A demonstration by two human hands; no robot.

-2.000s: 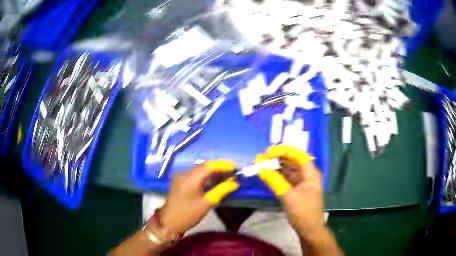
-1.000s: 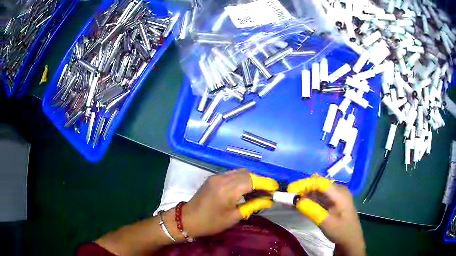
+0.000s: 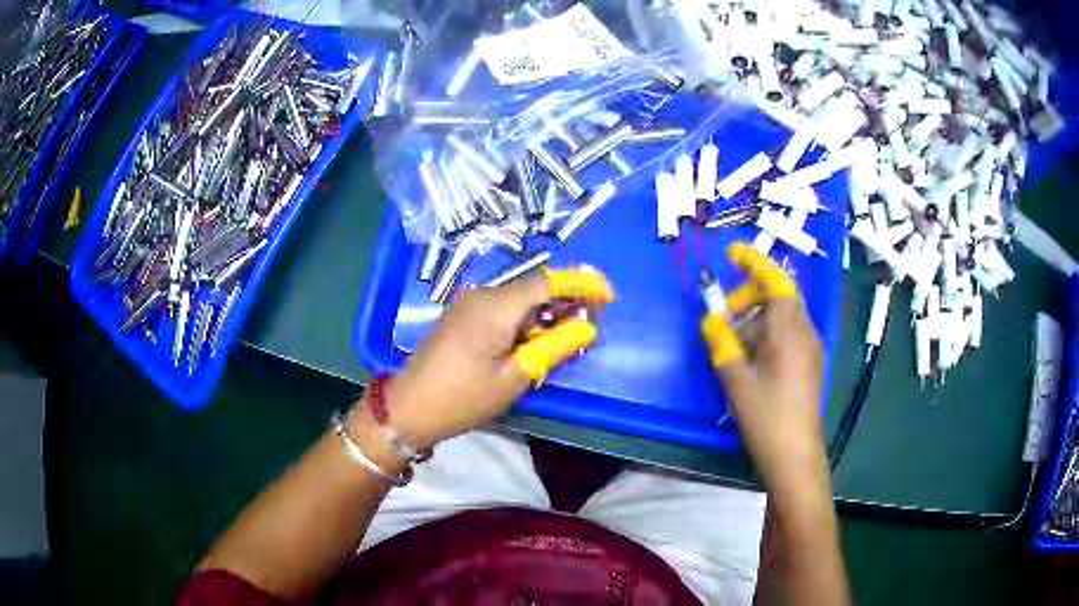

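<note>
My left hand (image 3: 509, 337), with yellow finger cots, is over the blue work tray (image 3: 639, 417). Its fingertips close around a small silver and dark red piece (image 3: 559, 315), mostly hidden by the fingers. My right hand (image 3: 763, 331), also with yellow cots, is over the tray's right part and pinches a white cylinder (image 3: 712, 295) with a dark end pointing up. Plain silver metal tubes (image 3: 529, 268) lie at the tray's left. Loose white cylinders (image 3: 669, 207) lie at its back right, with thin red wires below them.
A clear bag (image 3: 473, 113) with a white label (image 3: 550, 45) overlaps the tray's back left. Many white cylinders (image 3: 935, 219) are heaped at right. A blue tray (image 3: 195, 397) of silver pieces stands at left. A dark thin cable (image 3: 854, 414) and white strip (image 3: 1041, 385) lie at right.
My hands have moved from in front of the tray, where they were close together at a white cylinder, to over it and apart. The front loose tubes are no longer visible near my left hand.
</note>
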